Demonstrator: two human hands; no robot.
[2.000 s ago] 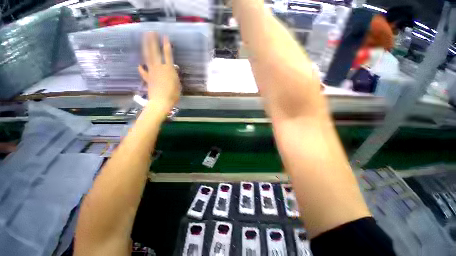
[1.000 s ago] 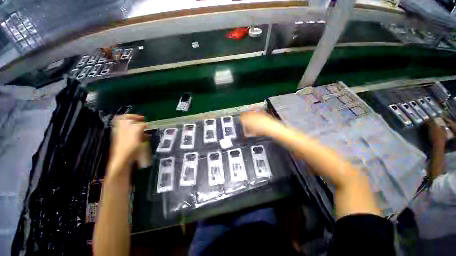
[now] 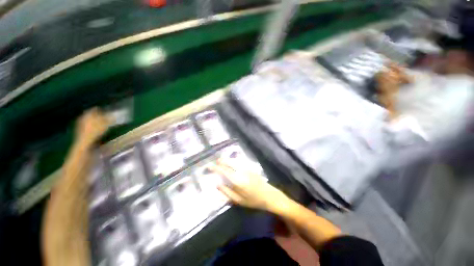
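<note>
A clear blister tray (image 3: 149, 185) holds two rows of white phones (image 3: 126, 174), backs up, on the bench in front of me. My right hand (image 3: 244, 184) is over the near row at its right end, fingers spread, with nothing seen held. My left hand (image 3: 95, 126) is blurred, reaching over the edge of the green belt beyond the tray. Its fingers are at a small pale piece, possibly a phone (image 3: 122, 113); whether they grip it cannot be told.
A pile with a white foam sheet (image 3: 322, 119) and dark edges stands right of the tray. The green belt (image 3: 176, 83) runs behind, with a pale rail and a metal post (image 3: 273, 34). At the upper right, a coworker's hands (image 3: 391, 83) are at another tray (image 3: 358, 65).
The view has turned right and come closer. My left hand has moved from the tray's left side to the belt. My right hand has moved from the far right pocket to the near row.
</note>
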